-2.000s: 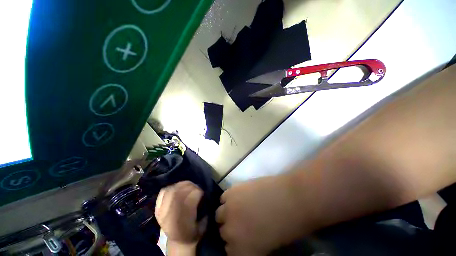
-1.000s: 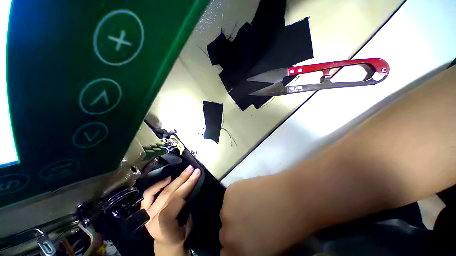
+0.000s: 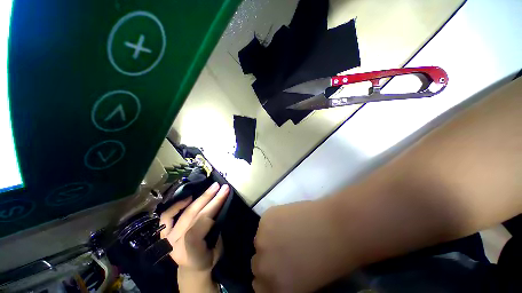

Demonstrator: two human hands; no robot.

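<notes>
Black fabric (image 3: 237, 229) lies under and between my hands at the lower middle. My left hand (image 3: 197, 232) comes in from the bottom. Its fingers are extended and rest flat on the fabric beside the sewing machine's metal parts (image 3: 140, 234). My right hand (image 3: 292, 246) is at the fabric's right side, its arm crossing from the right edge. Its fingers are curled, with the tips hidden, so its hold on the fabric cannot be seen. The needle area is dark and hard to make out.
Red-handled thread snips (image 3: 389, 82) lie on the table (image 3: 366, 140), their blades over black scraps (image 3: 309, 54). A small separate scrap (image 3: 245, 139) with loose threads lies nearer the hands. The green control panel (image 3: 166, 74) fills the upper left.
My left hand has gone from curled to extended fingers lying on the fabric. My right hand has hardly moved. The control panel sits slightly farther left in the view.
</notes>
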